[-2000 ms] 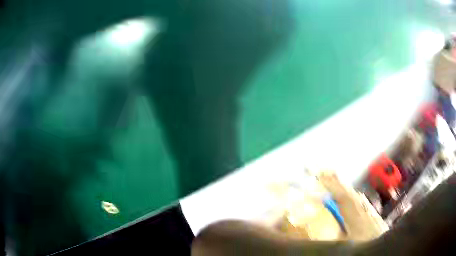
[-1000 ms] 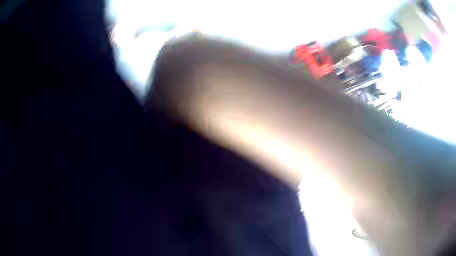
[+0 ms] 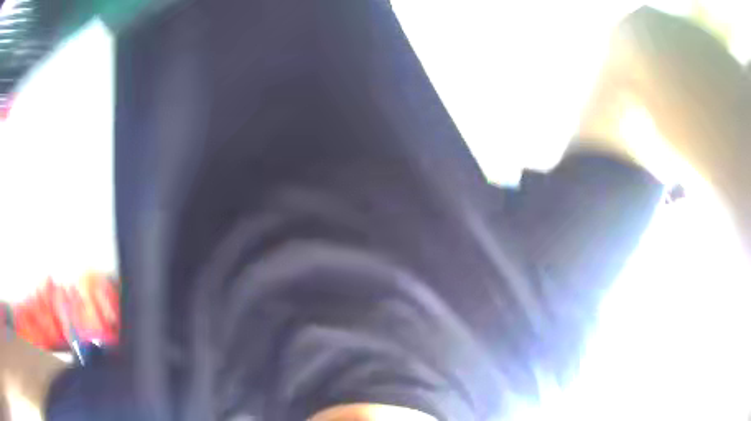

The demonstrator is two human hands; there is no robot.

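Observation:
Dark clothing (image 3: 305, 189), blurred and creased, fills the middle of the view. At the upper right a bare, bent arm (image 3: 700, 99) comes out of a dark short sleeve and runs off the right edge; no hand shows on it. At the lower left a small piece of bare arm (image 3: 20, 374) shows beside a dark sleeve, cut off by the edge. Neither my left hand nor my right hand can be seen. No held part is visible.
A green surface (image 3: 128, 10) shows at the top left, with a blurred dark, striped area beside it. A blurred red thing (image 3: 62, 316) is at the lower left. Overexposed white areas lie on both sides. A skin-coloured patch touches the bottom edge.
The view has swung from the green bench and white strip, past the bent arm, onto the dark clothing. The arm now shows at the upper right, and red is at the lower left.

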